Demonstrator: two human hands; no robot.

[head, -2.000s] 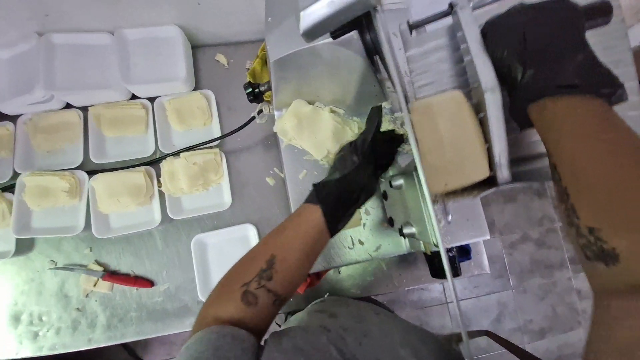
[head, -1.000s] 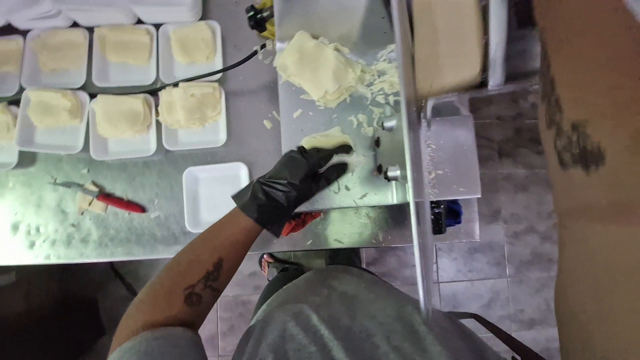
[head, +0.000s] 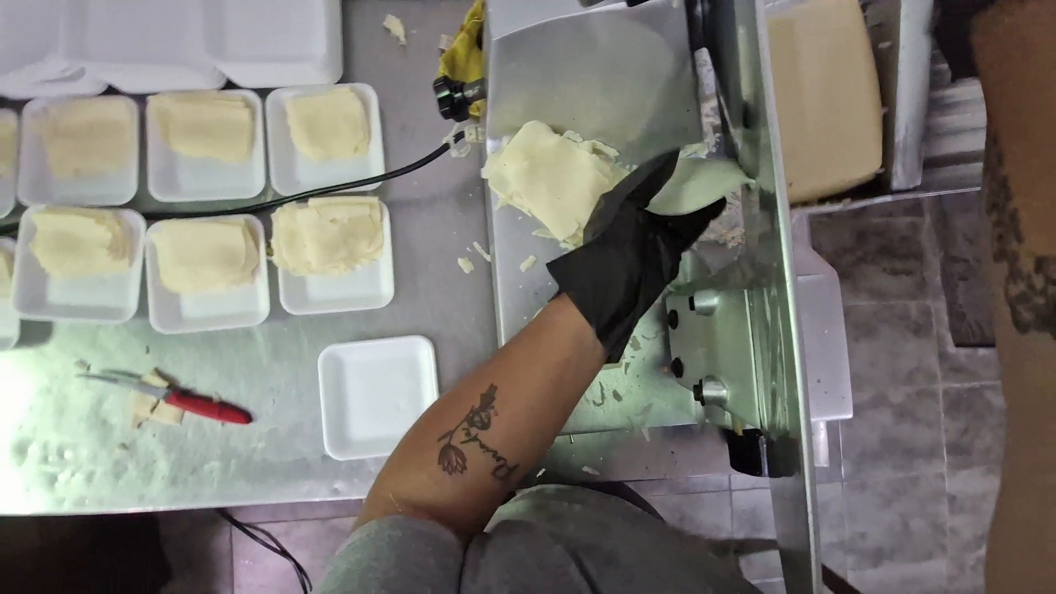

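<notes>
My left hand, in a black glove, has a thin pale slice of cheese between its thumb and fingers, beside the blade guard of a metal slicer. Just left of the hand, a pile of cheese slices lies on the slicer's metal plate, with crumbs around it. A block of cheese sits on the carriage beyond the guard. Of my right arm, only the forearm shows clearly at the right edge; the right hand is mostly cut off at the top.
Foam trays with sliced cheese stand in two rows on the steel table. A bare white tray is nearer me. A red-handled knife lies at the left. A black cable crosses the table; stacked foam trays stand behind.
My left hand has moved from a slice low on the plate up to the blade side and now holds a slice. The cheese block has shifted up then back down in view.
</notes>
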